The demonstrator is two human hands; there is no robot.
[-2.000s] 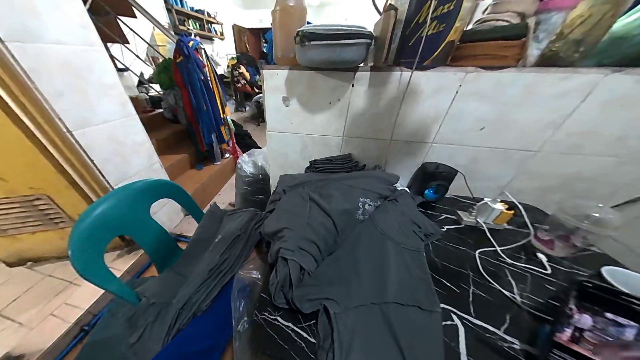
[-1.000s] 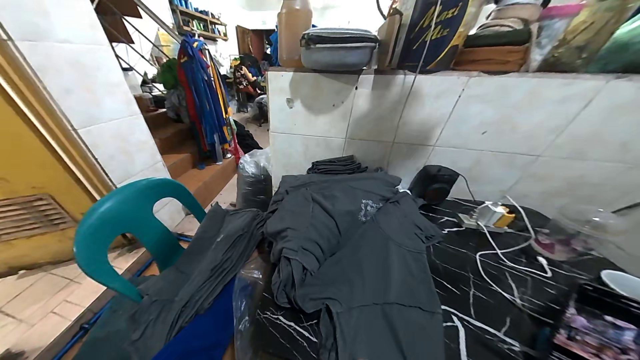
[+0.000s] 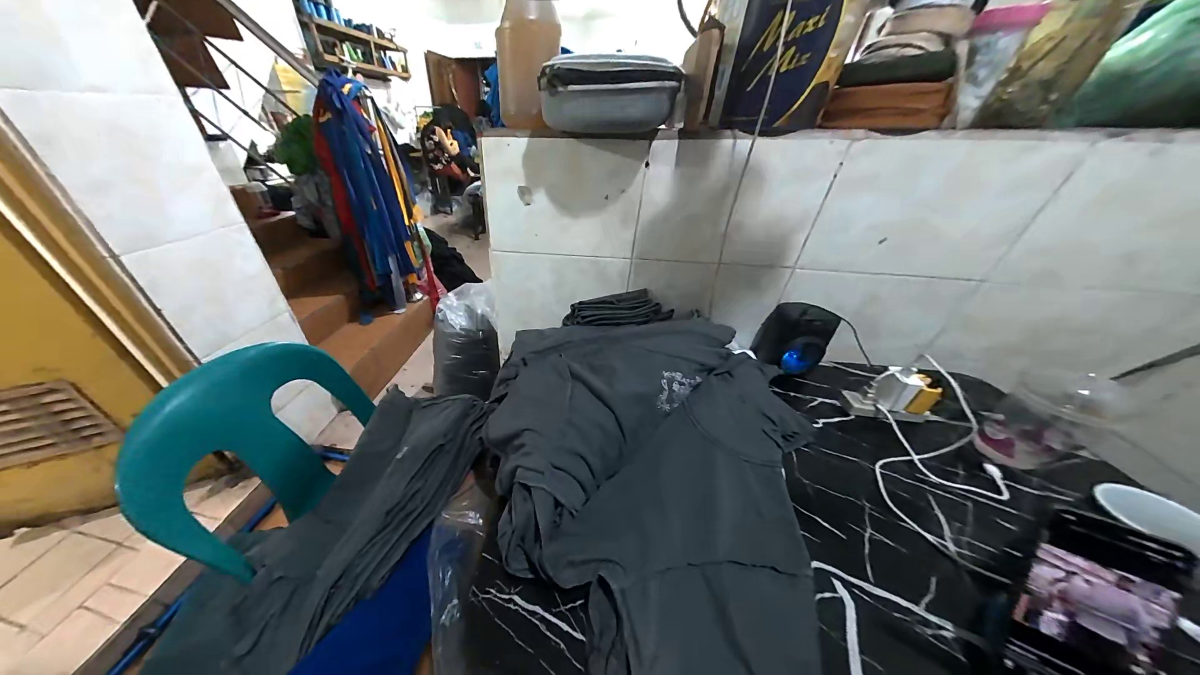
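Observation:
Neither of my hands is in the head view. Dark grey shirts (image 3: 694,487) lie spread over one another on a black marble-patterned table (image 3: 872,534), and the upper one bears a small pale print. Behind them, against the tiled wall, sits a stack of folded dark cloth (image 3: 616,308). More dark grey garments (image 3: 375,506) hang in a layered pile over a green plastic chair (image 3: 216,422) on the left. A clear plastic bag of dark contents (image 3: 466,347) stands between the chair and the wall.
At the table's right are a black speaker-like device (image 3: 795,339), a power adapter (image 3: 898,389) with white cables, a clear plastic container (image 3: 1027,427), a white dish (image 3: 1148,516) and a lit phone screen (image 3: 1092,605). A grey lidded container (image 3: 611,94) rests on the ledge.

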